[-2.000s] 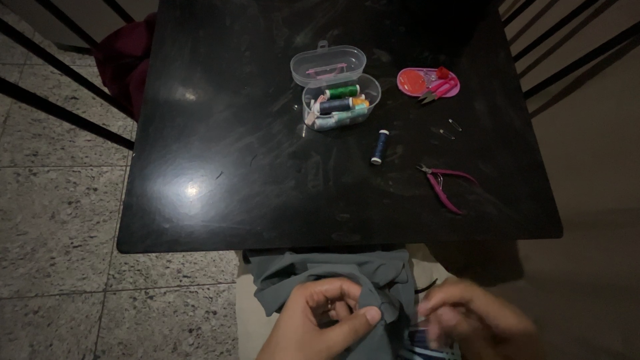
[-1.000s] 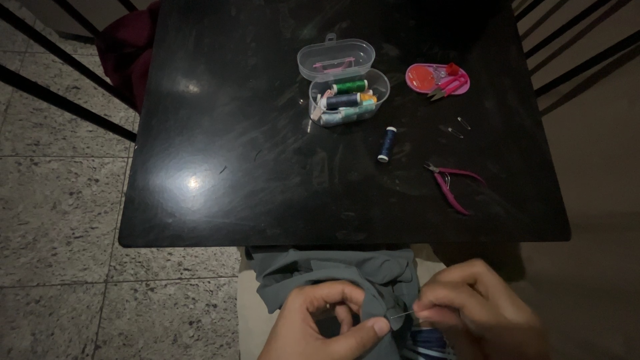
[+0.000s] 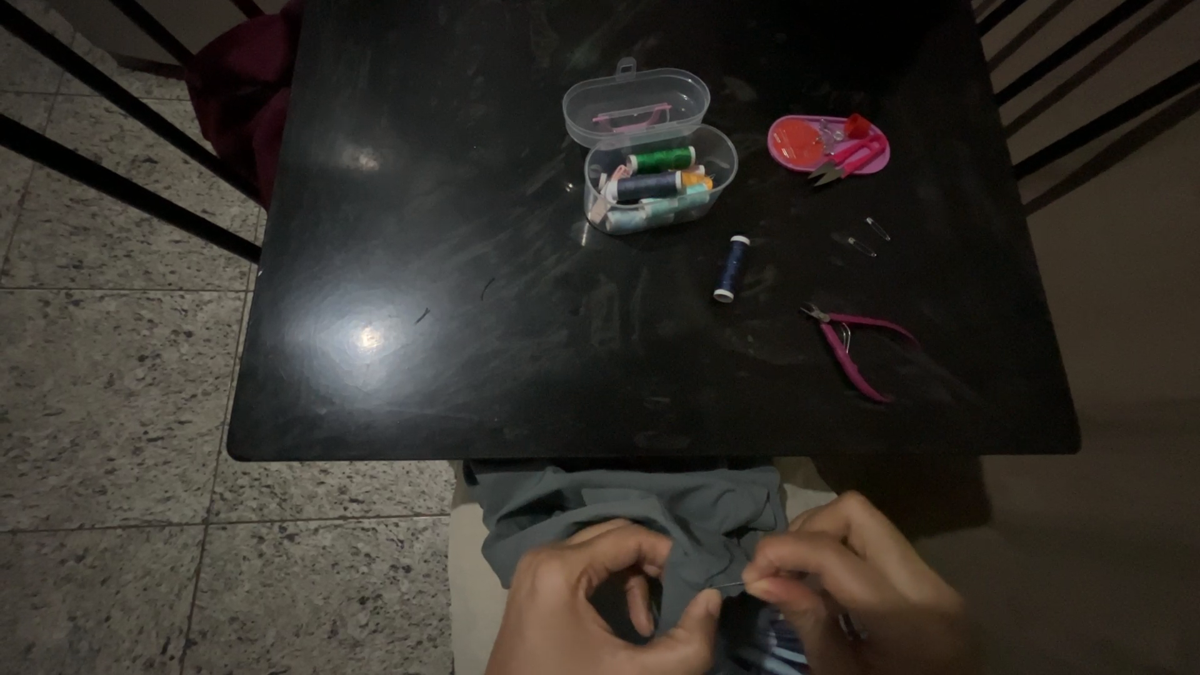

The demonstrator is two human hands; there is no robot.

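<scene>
Grey fabric (image 3: pixel 600 497) lies bunched over my lap, below the table's front edge. My left hand (image 3: pixel 600 600) pinches a fold of it between thumb and fingers. Just to the right, my right hand (image 3: pixel 844 581) holds a thin sewing needle (image 3: pixel 729 585) by one end, with its other end at the fold beside my left thumb. Part of the needle is hidden by my fingertips. Dark blue and white striped cloth (image 3: pixel 773 637) shows beneath my hands.
On the black table (image 3: pixel 525 375) are a clear plastic box (image 3: pixel 727 173) of thread spools, a dark blue thread spool (image 3: pixel 731 269), pink-handled nippers (image 3: pixel 848 361), safety pins (image 3: pixel 862 247) and a pink tray (image 3: pixel 878 166) with small scissors (image 3: pixel 848 161). Black chair bars (image 3: pixel 122 187) flank the table.
My right hand was farther from the fold one second ago, with more of the needle showing. It is now close against my left thumb. My left hand keeps its pinch on the fabric.
</scene>
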